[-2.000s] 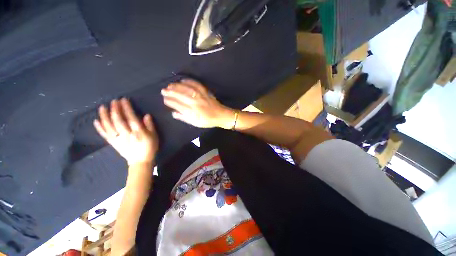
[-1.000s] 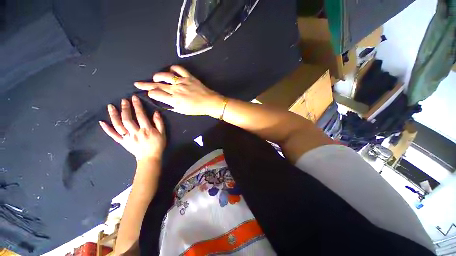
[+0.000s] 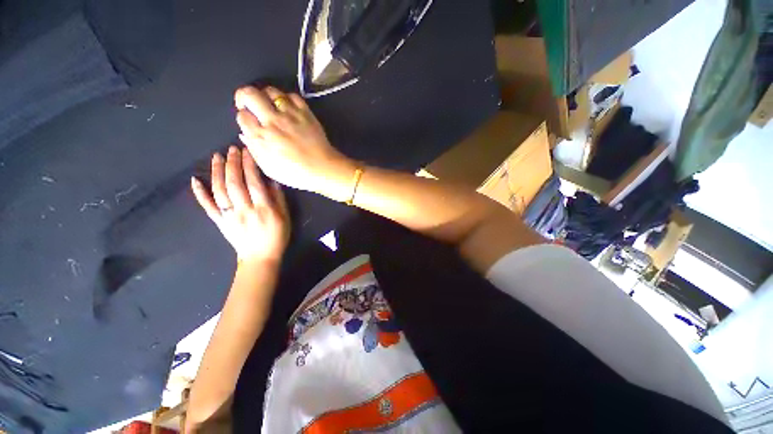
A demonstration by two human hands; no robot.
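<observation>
A dark garment piece (image 3: 161, 203) lies on the black table cover (image 3: 424, 102) and barely stands out from it. My left hand (image 3: 247, 212) rests flat on it, fingers extended and a little apart. My right hand (image 3: 284, 131) is just above and right of the left, fingers bent down with the tips hidden; the two hands touch or overlap. Whether the right fingers pinch cloth cannot be seen. The steam iron (image 3: 356, 38) stands at the top, its pointed tip close to my right hand.
A flat dark cloth piece (image 3: 55, 76) lies at the far left. Thin dark strips (image 3: 25, 381) lie at the lower left edge. A cardboard box (image 3: 517, 169) stands at the table's right edge. Green cloth (image 3: 716, 93) hangs at the right. Pale threads dot the cover.
My right hand has moved up and left, and its spread fingers have curled. My left hand has shifted slightly right, close against the right. The iron sits slightly further left in view than at first.
</observation>
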